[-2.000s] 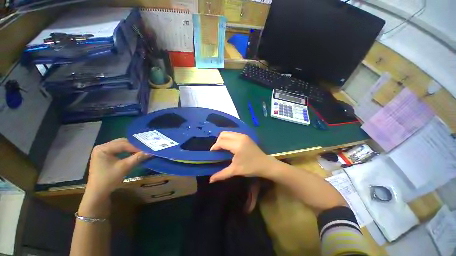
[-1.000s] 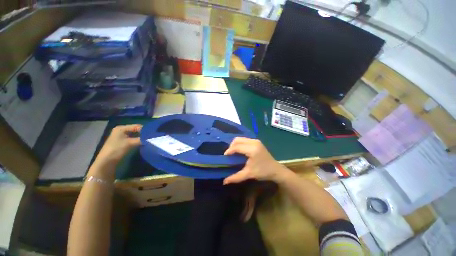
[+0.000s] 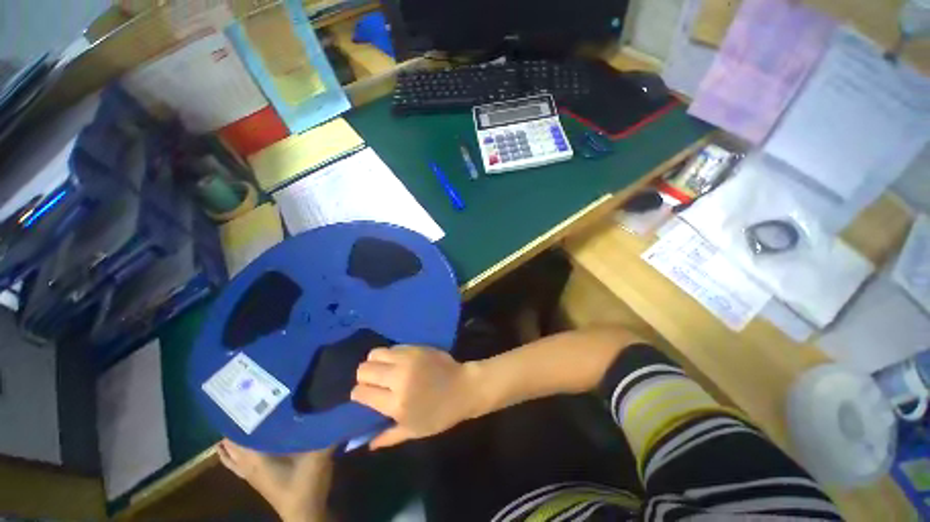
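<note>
A blue component reel (image 3: 418,316) with three windows showing dark tape is held over the desk's front edge, its flat face up towards me. A white printed reel label (image 3: 246,394) is near its lower left rim. My right hand (image 3: 416,393) grips the reel's lower right, fingers at a window and thumb beneath the rim. My left hand (image 3: 280,477) is under the lower left rim, partly hidden by the reel. A small light-blue piece shows under the rim beside my right thumb; I cannot tell what it is.
A calculator (image 3: 521,133), a blue pen (image 3: 447,187), a keyboard (image 3: 489,84) and a printed sheet (image 3: 357,194) lie on the green desk (image 3: 510,219). Document trays (image 3: 133,224) stand left. A clear-white spool (image 3: 841,423) and papers (image 3: 709,273) are on the right-hand wooden surface.
The view has turned right and down. The reel has tilted to face me more fully. My left hand has moved from the reel's left side to beneath its lower rim.
</note>
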